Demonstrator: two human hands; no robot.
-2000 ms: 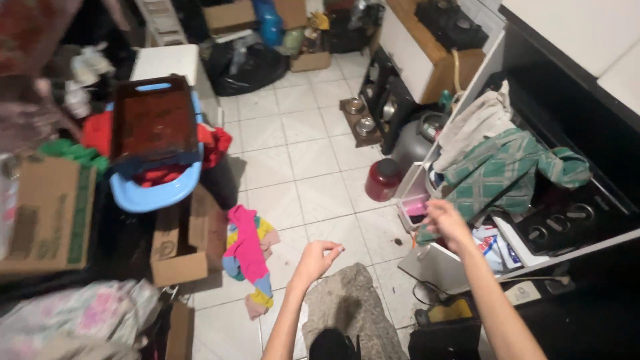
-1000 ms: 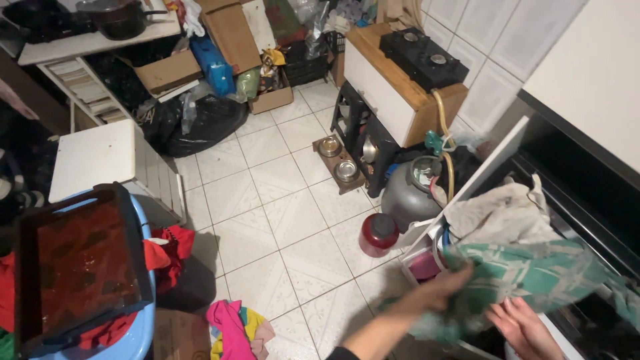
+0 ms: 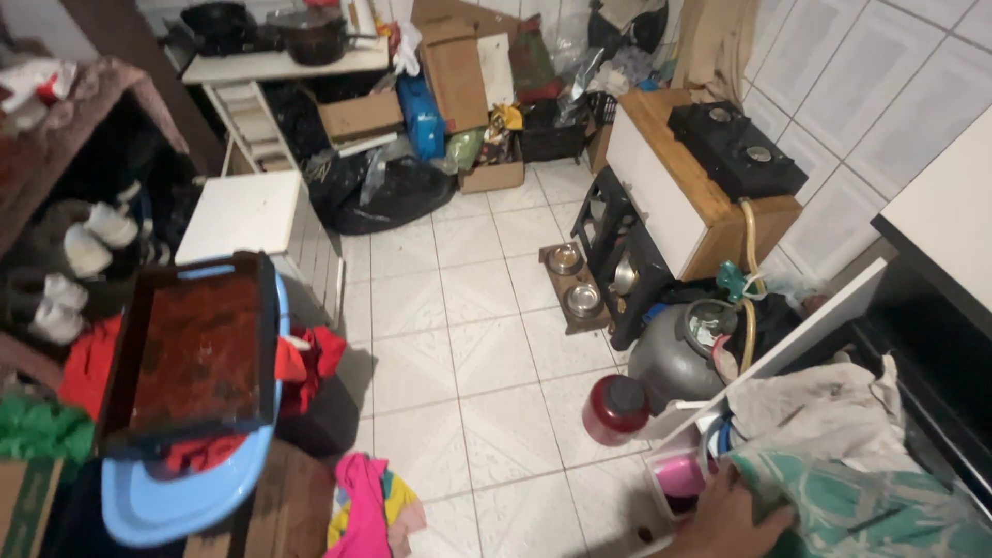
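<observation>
At the lower right, my left hand point(image 3: 732, 515) pinches the near left corner of a green and white patterned cloth point(image 3: 876, 504) between thumb and fingers. The cloth lies spread toward the right edge, over the front of a white-sided unit. Behind it a crumpled off-white cloth point(image 3: 821, 411) is draped on the same unit. Just left of the hand a pink container point(image 3: 678, 474) sits in an open white compartment. My right hand is out of view.
A red jar with a dark lid point(image 3: 616, 411) and a grey gas cylinder point(image 3: 674, 356) stand nearby on the tiles. Metal bowls in a wooden stand point(image 3: 573, 287) are farther back. Left, a dark tray point(image 3: 194, 349) rests on a blue basin point(image 3: 186, 496); pink clothing point(image 3: 360, 504) lies on the floor.
Two seconds ago both hands were apart from the green cloth; now my left hand holds its corner. The cloth has been spread flatter. My right hand has left the view.
</observation>
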